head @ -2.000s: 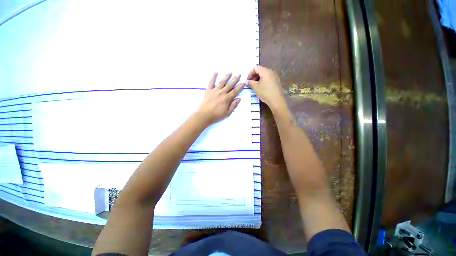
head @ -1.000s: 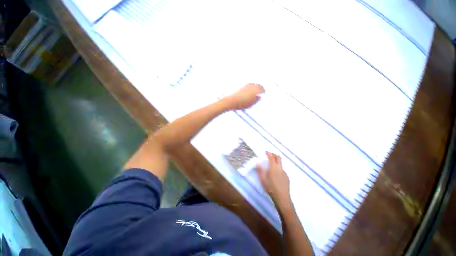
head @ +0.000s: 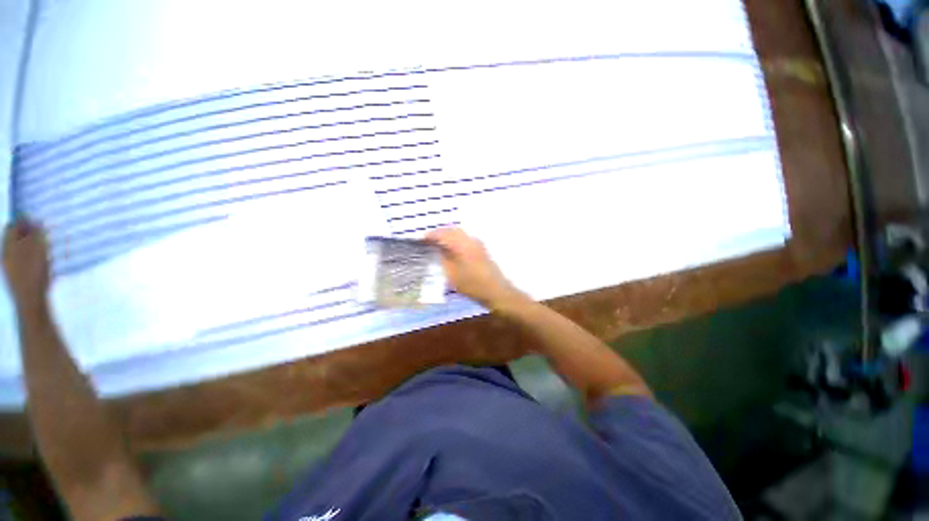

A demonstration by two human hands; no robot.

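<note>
My right hand (head: 467,265) holds the edge of the open pin box (head: 407,273), full of speckled grey pins, over the lay near the table's front edge. My left hand (head: 28,254) is at the far left, slightly blurred, at the edge of a paper; whether it grips anything cannot be told. Striped fabric (head: 255,137) shows between the white papers. A pattern piece (head: 601,112) lies on the right, washed out by glare. Another pattern piece (head: 244,270) lies at the front left, its outline partly lost in glare.
The brown table edge (head: 632,297) runs across in front of my body. A metal rail (head: 848,137) crosses the table at the right. Machine parts (head: 876,382) stand at the lower right. Green floor shows below the table edge.
The view has turned and moved left along the table. My left hand has moved to the far left. My right hand has taken hold of the pin box and carried it left.
</note>
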